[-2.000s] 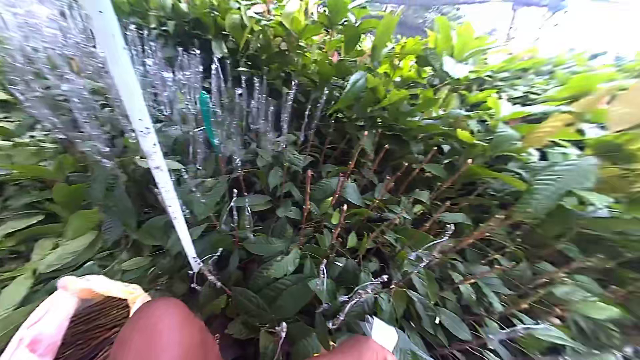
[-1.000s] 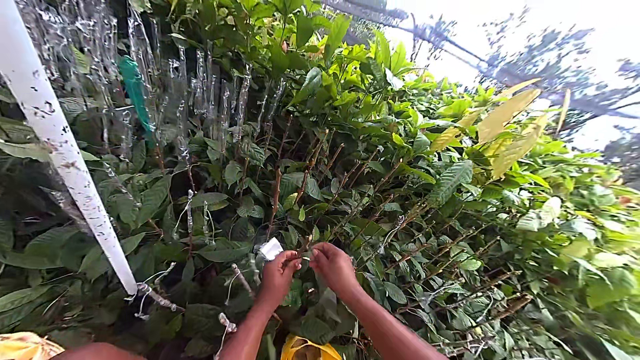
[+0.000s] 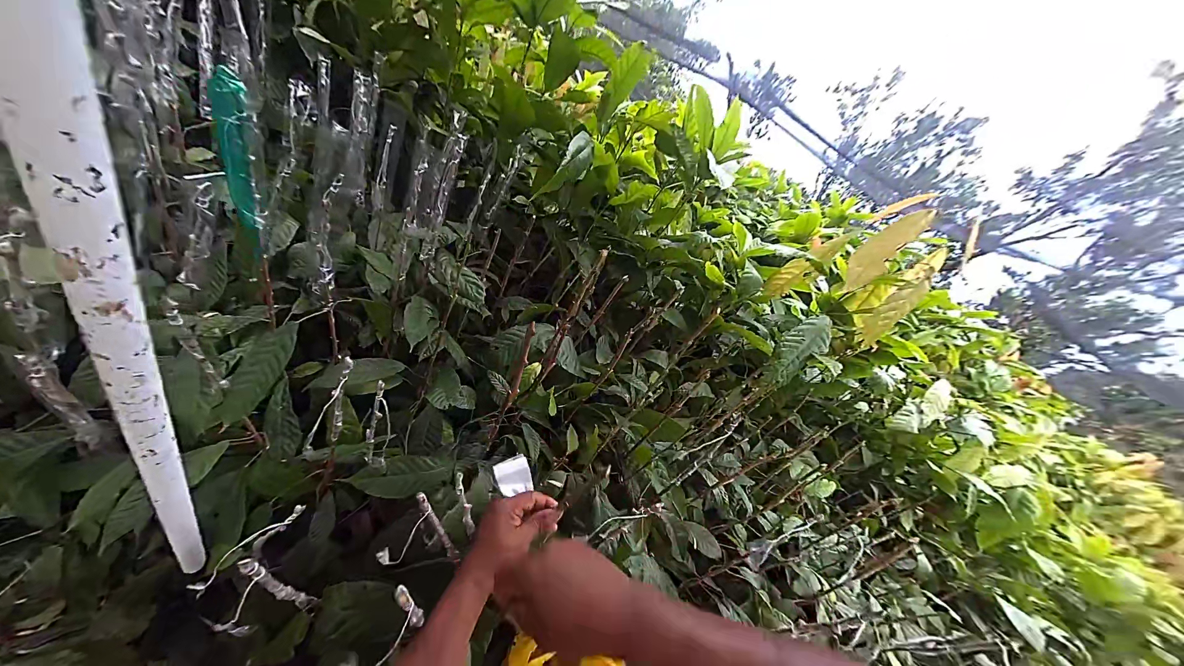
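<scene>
Low in the middle, my left hand (image 3: 513,529) is closed, with a small white strip or tag (image 3: 512,475) sticking up from behind its fingers. My right hand (image 3: 560,587) is blurred and crosses in front of the left wrist; its fingers are hidden, so what it holds cannot be told. Both hands are among leafy seedlings. Left of them stand plant stems (image 3: 437,527) bound with clear film that has loose tied ends. Cut bare stems (image 3: 523,370) rise behind the hands.
A white, dirt-flecked pole (image 3: 120,324) slants down at the left. Clear plastic sleeves (image 3: 324,222) cover many stems, and a green plastic sleeve (image 3: 236,153) hangs among them. Something yellow (image 3: 527,652) lies below my hands. Dense leafy plants (image 3: 795,351) fill the right side.
A second ago my hands were side by side with fingertips close together; now my right hand has moved down and left, across the left wrist. The view has shifted.
</scene>
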